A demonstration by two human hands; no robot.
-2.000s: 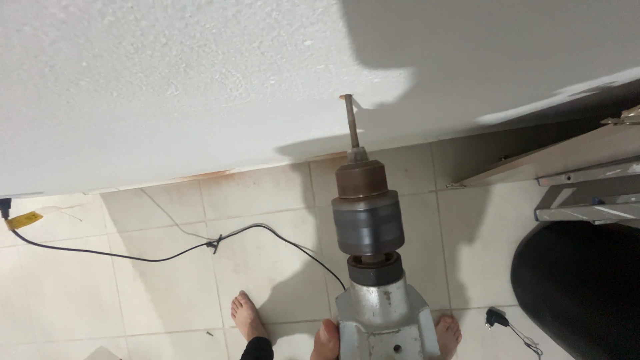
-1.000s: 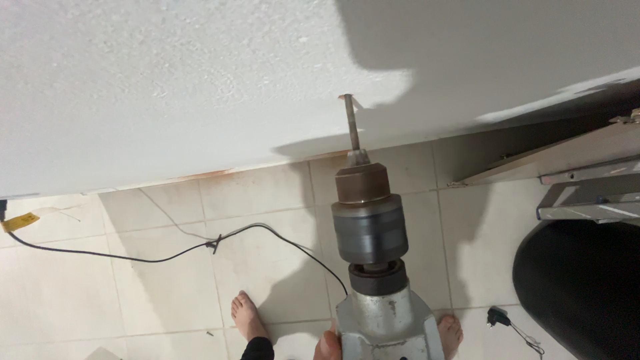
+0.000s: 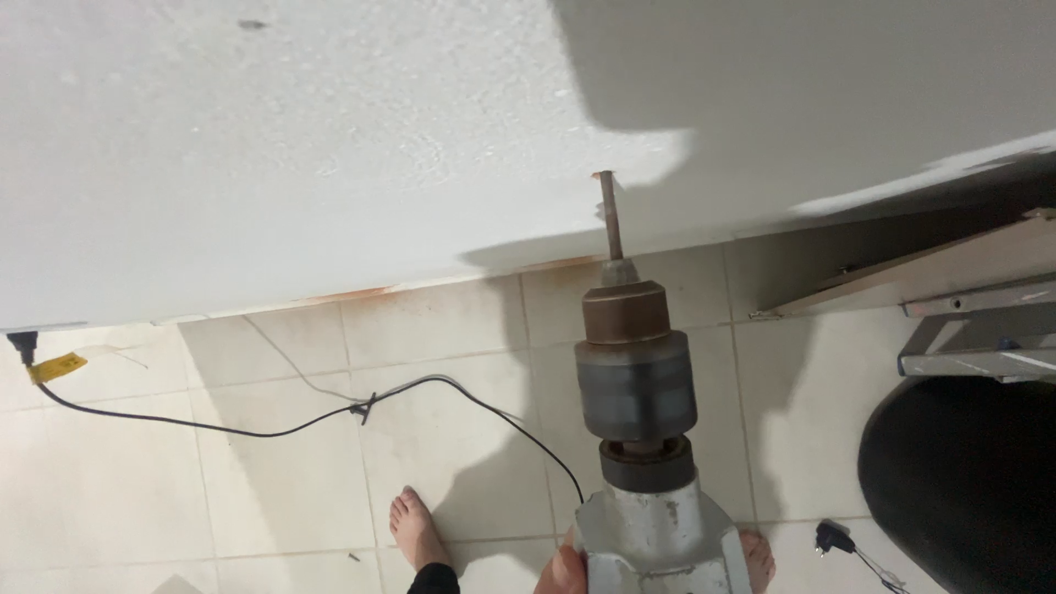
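A worn grey power drill [image 3: 660,536] points up and away from the lower edge of the view, its brown and dark grey chuck [image 3: 637,379] blurred. The drill bit [image 3: 610,214] meets the white textured wall [image 3: 371,165], where its tip is hidden in a hole with a small reddish-brown chipped edge. My left hand [image 3: 563,569] is against the left side of the drill body; only a small part of it shows at the bottom. My right hand is not visible.
A black cord [image 3: 247,431] runs over the tiled floor [image 3: 445,445] from a connector at left. Bare feet stand on either side of the drill. At right are a metal ladder [image 3: 982,363], a leaning panel [image 3: 932,264], a black rounded object [image 3: 965,478] and a black plug [image 3: 835,536].
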